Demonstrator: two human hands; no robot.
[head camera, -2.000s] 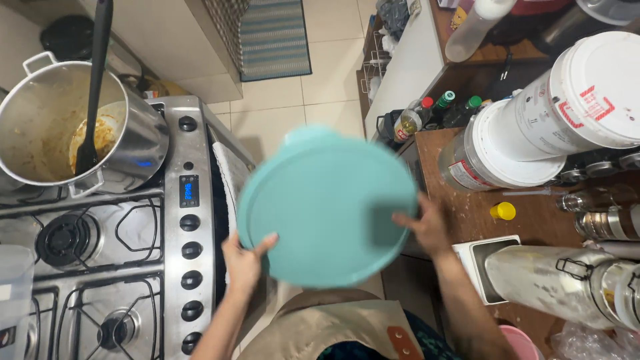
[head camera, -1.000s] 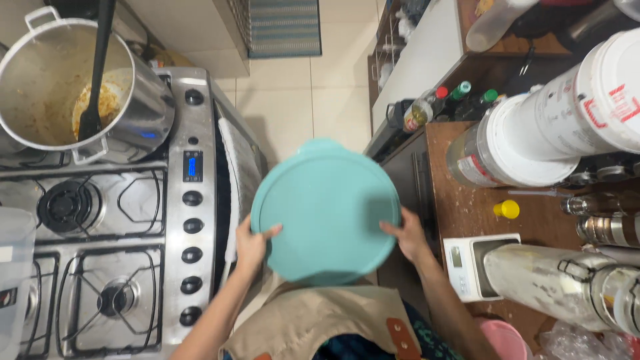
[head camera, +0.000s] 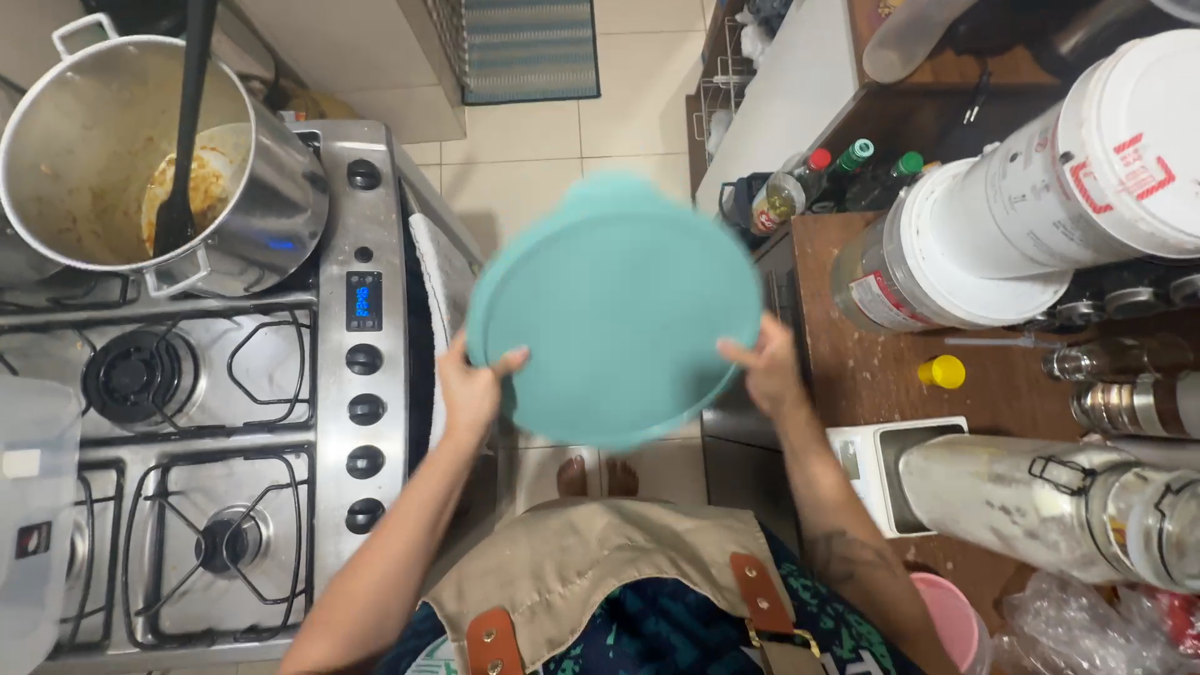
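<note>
A round teal plastic lid (head camera: 619, 319) with a tab on its far edge is held over the floor, between the stove and the wooden counter. My left hand (head camera: 473, 384) grips its left rim, thumb on top. On the right rim my right hand (head camera: 769, 366) has the same kind of hold, its thumb also on the upper face. The fingers of both hands are partly hidden beneath the lid, and so is whatever may lie under it. The lid looks slightly blurred.
At left, a gas stove (head camera: 361, 487) carries a large metal pot (head camera: 262, 206) with a black utensil (head camera: 187, 150) in it. The wooden counter (head camera: 844, 375) at right bears white-lidded tubs (head camera: 984, 253), a yellow cap (head camera: 942, 372), a kitchen scale (head camera: 867, 487) and glass jars (head camera: 1003, 478).
The lid, gripped by both hands throughout, has moved away from my apron since a second ago. My bare feet now show below it.
</note>
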